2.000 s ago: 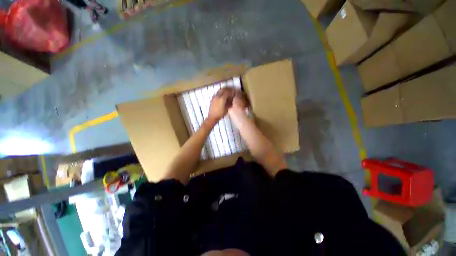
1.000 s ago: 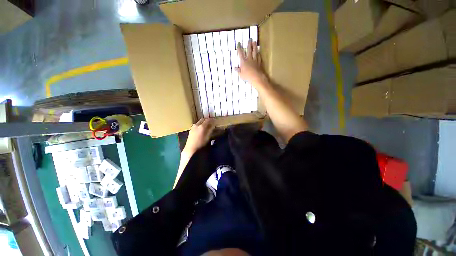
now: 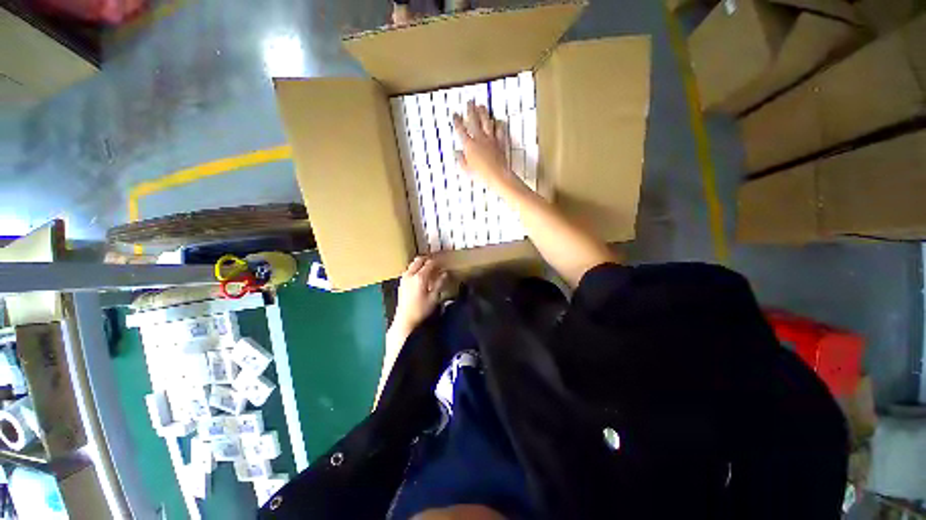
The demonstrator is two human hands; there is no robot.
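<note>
A large brown shipping carton (image 3: 594,132) stands open in front of me with its flaps folded out. Tight rows of white product boxes (image 3: 437,193) fill it, with a dark gap near the back right. My right hand (image 3: 481,147) lies flat on the rows with its fingers spread, holding nothing. My left hand (image 3: 421,293) is at the carton's near edge beside the left flap; its fingers are bent at the rim, and whether they grip it is hard to tell.
At left is a green bench (image 3: 330,345) with many loose white boxes (image 3: 218,376). Scissors (image 3: 240,275) with red and yellow handles lie at its end. Stacked brown cartons (image 3: 802,193) stand at right, a red stool (image 3: 828,350) at lower right. Part of a person's hand shows beyond the carton.
Both hands were together over the boxes; my left hand is now at the near rim. My right hand has shifted left across the rows since one second ago. The view has also shifted.
</note>
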